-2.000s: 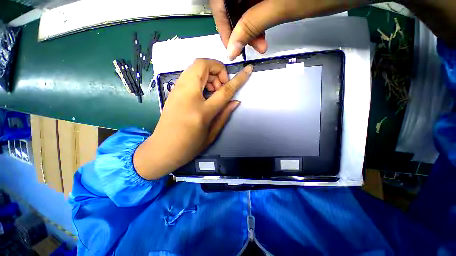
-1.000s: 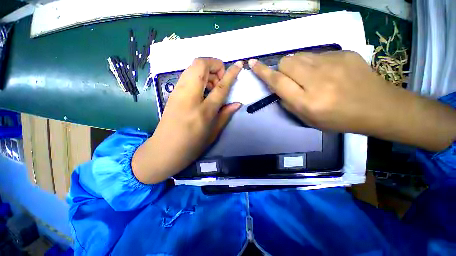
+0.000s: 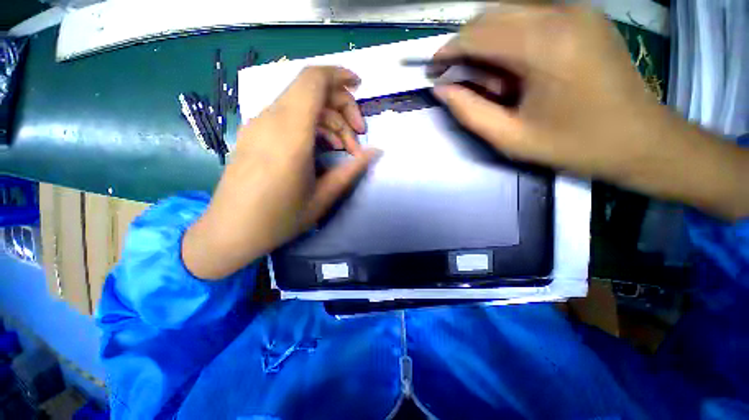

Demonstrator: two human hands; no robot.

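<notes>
The tablet rear housing (image 3: pixel 427 205), with a grey centre, black rim and two white labels, lies on white padding (image 3: pixel 567 246). My left hand (image 3: pixel 275 164) rests over the housing's left side, fingers apart, with nothing visible in it. It covers the upper left corner. My right hand (image 3: pixel 550 90) is blurred above the upper right rim. It holds a slim black tool (image 3: pixel 423 63), whose tip points left. Whether the fingertips also pinch a small part cannot be told.
Short black strips with pale ends (image 3: pixel 212 115) lie left of the housing on the green bench mat (image 3: pixel 98 123). A long white bar (image 3: pixel 197 25) runs behind. Curly tan strips (image 3: pixel 649 74) show at the right. Brown cartons (image 3: pixel 74 238) stand beside the bench, lower left.
Both hands have lifted from the top inner rim. My left hand has shifted left and its fingers have loosened. My right hand has moved up and the tool has swung up with it.
</notes>
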